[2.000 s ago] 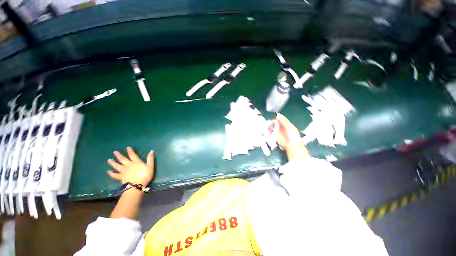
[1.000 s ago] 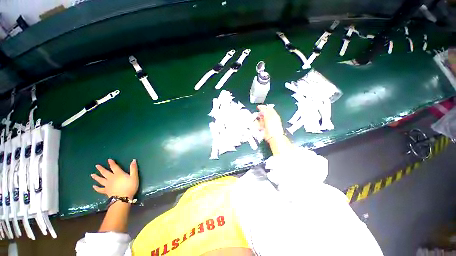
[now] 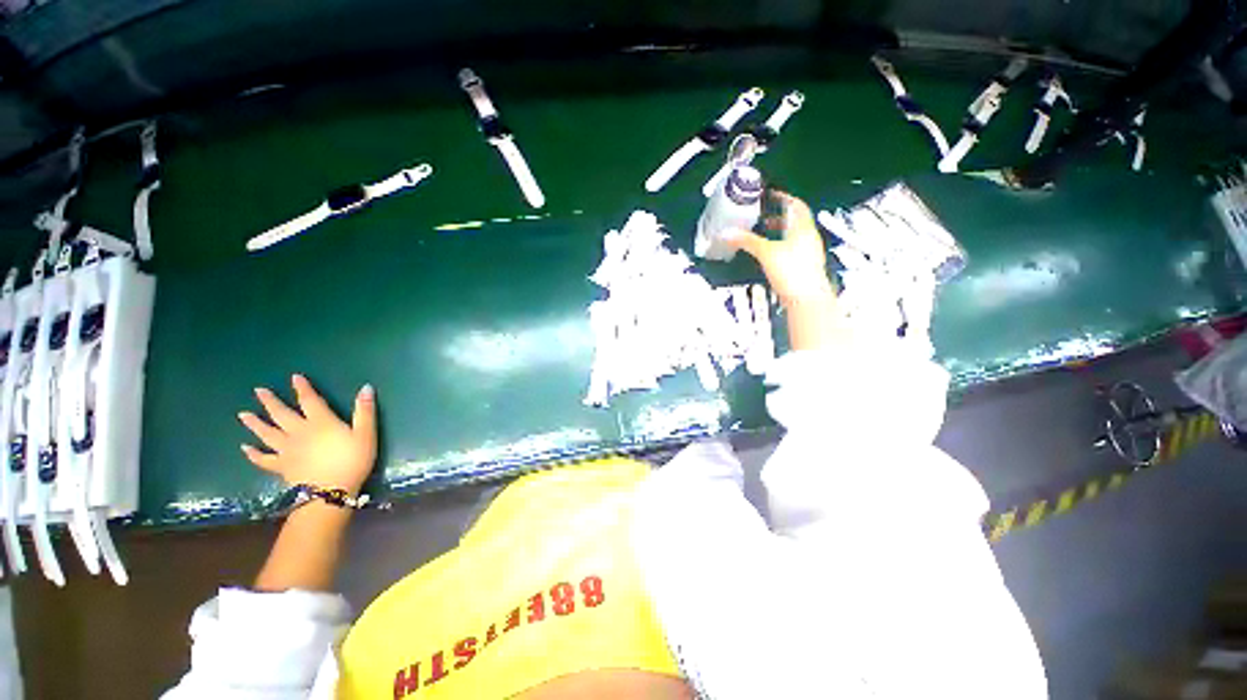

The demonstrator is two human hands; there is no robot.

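Note:
A clear to whitish bottle [image 3: 728,219] with a round grey top stands just behind a loose pile of white watch straps [image 3: 650,315]. My right hand [image 3: 790,253] is at the bottle's right side, with its thumb near the lower part and its fingers curled behind it. It appears to grip the bottle. My left hand [image 3: 312,435] is spread flat at the near edge of the green bench [image 3: 451,335], fingers apart, holding nothing.
A white tray [image 3: 121,390] with rows of watches is at the left. A second strap pile [image 3: 889,260] lies on shiny film at the right. White-strapped watches, such as one at the left [image 3: 349,200], lie along the far side. Yellow-black tape [image 3: 1080,488] marks the floor.
My right hand has moved from the right edge of the strap pile up to the bottle. My left hand stays spread on the bench. The view has shifted.

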